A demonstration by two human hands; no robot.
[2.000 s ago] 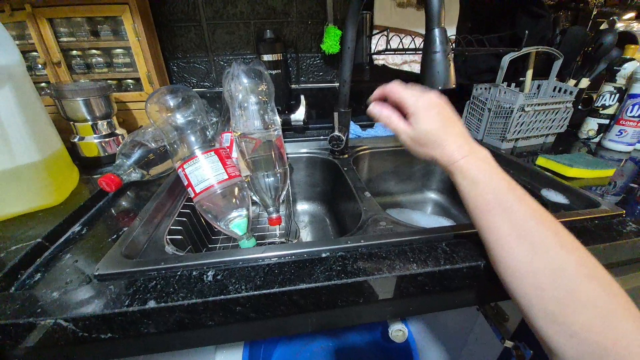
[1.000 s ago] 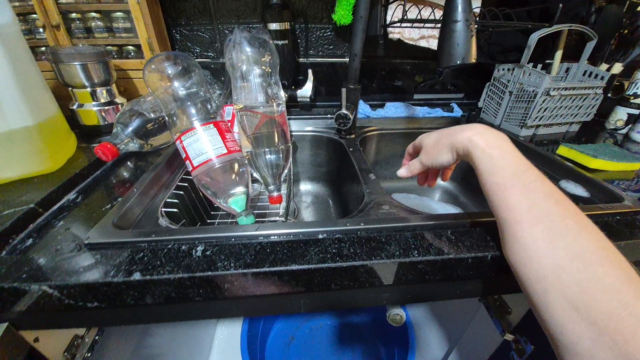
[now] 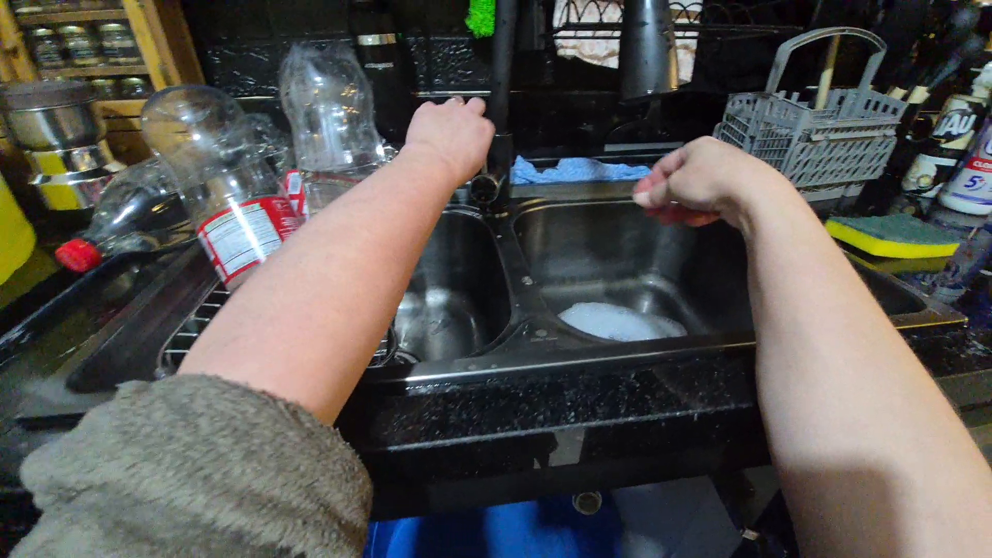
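My left hand [image 3: 451,139] is raised beside the black faucet [image 3: 504,101], its fingers curled on the far side; whether it touches the faucet cannot be told. Over the right basin of the steel double sink [image 3: 597,248] is my right hand [image 3: 690,184], fingers bent, near a blue cloth [image 3: 581,170] behind the basin; its grip is not clear. White foam [image 3: 620,321] lies at the bottom of that basin. Left of the left basin, clear plastic bottles lean upside down, one with a red label [image 3: 248,236], partly hidden by my left forearm. Another bottle with a red cap [image 3: 79,254] lies on its side.
A grey cutlery basket [image 3: 814,139] stands at the back right, with a yellow-green sponge [image 3: 891,236] in front of it and cleaning bottles [image 3: 969,178] beyond. A steel moka pot [image 3: 62,143] is at the back left. Below the counter sits a blue tub [image 3: 504,531].
My left arm has come into view and reaches toward the faucet. My right hand, lower over the right basin one second ago, is now higher, near the blue cloth.
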